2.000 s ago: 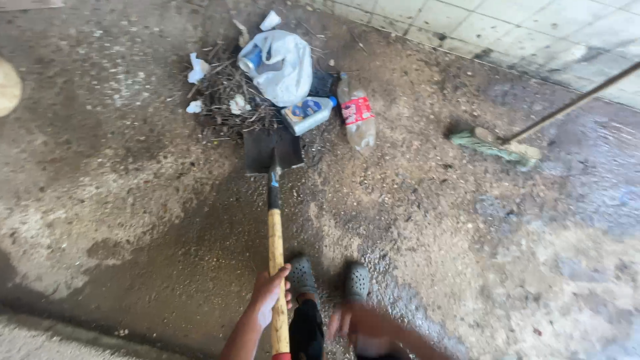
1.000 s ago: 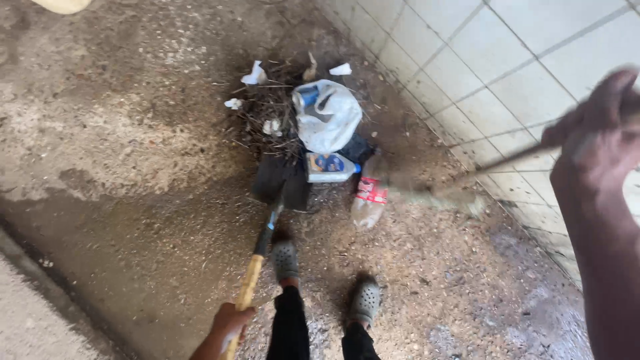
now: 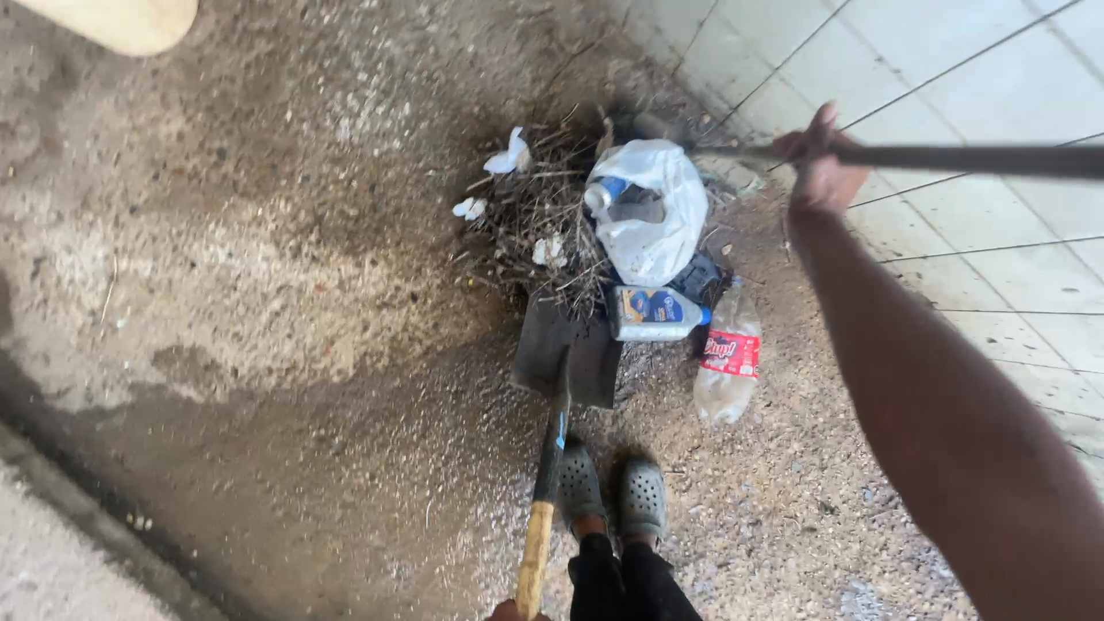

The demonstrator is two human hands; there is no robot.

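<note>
My left hand (image 3: 516, 612), mostly cut off at the bottom edge, grips the wooden handle of a shovel (image 3: 569, 354). The blade lies flat on the floor, its front edge against a heap of dry twigs (image 3: 552, 216). At the upper right my right hand (image 3: 824, 168) holds a long stick handle (image 3: 966, 160); its far end is blurred behind the heap. A white plastic bag (image 3: 660, 224) with a can (image 3: 604, 194) at its opening lies on the heap's right side. Below it are a plastic bottle with a blue cap (image 3: 660, 314) and a clear bottle with a red label (image 3: 729, 366).
A tiled wall (image 3: 992, 103) rises on the right, close to my right hand. My feet in grey clogs (image 3: 642, 500) stand just below the shovel blade. A raised concrete edge (image 3: 78, 535) crosses the lower left, and a pale rounded object (image 3: 129, 21) shows at the upper left.
My right hand has taken hold of the stick, which lay to the right with a greenish head two seconds ago. Its far end has moved from beside the clear bottle to behind the heap.
</note>
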